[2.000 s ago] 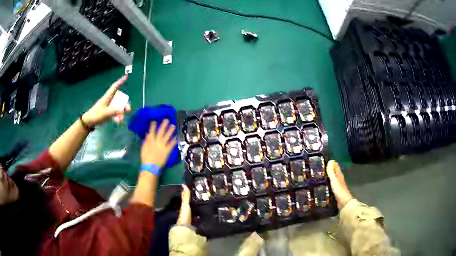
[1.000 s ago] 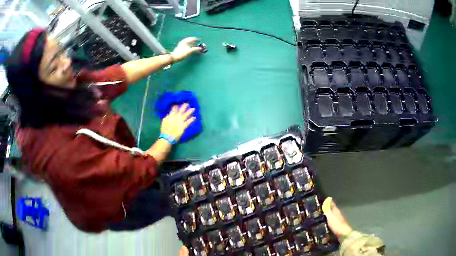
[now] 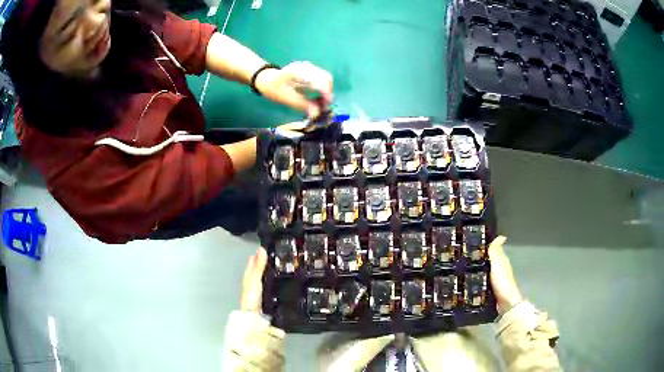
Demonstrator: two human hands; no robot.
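A black component tray (image 3: 364, 229) is held up in front of me, with circuit board modules (image 3: 378, 202) in nearly all its pockets. The near-left corner pocket looks empty. Two modules beside it sit crooked. My left hand (image 3: 253, 282) grips the tray's left edge and my right hand (image 3: 504, 272) grips its right edge. Only parts of both hands show; fingers under the tray are hidden.
A coworker in a dark red top (image 3: 138, 160) stands at the left, hands close to the tray's far-left edge. A tall stack of black trays (image 3: 539, 80) is at the upper right on the green mat (image 3: 386, 51). A blue stool (image 3: 23, 231) stands on the floor at far left.
The view has shifted, and the whole tray now shows level above the grey floor. The coworker's hands have moved from the mat to the tray's far edge. The loose modules are out of view.
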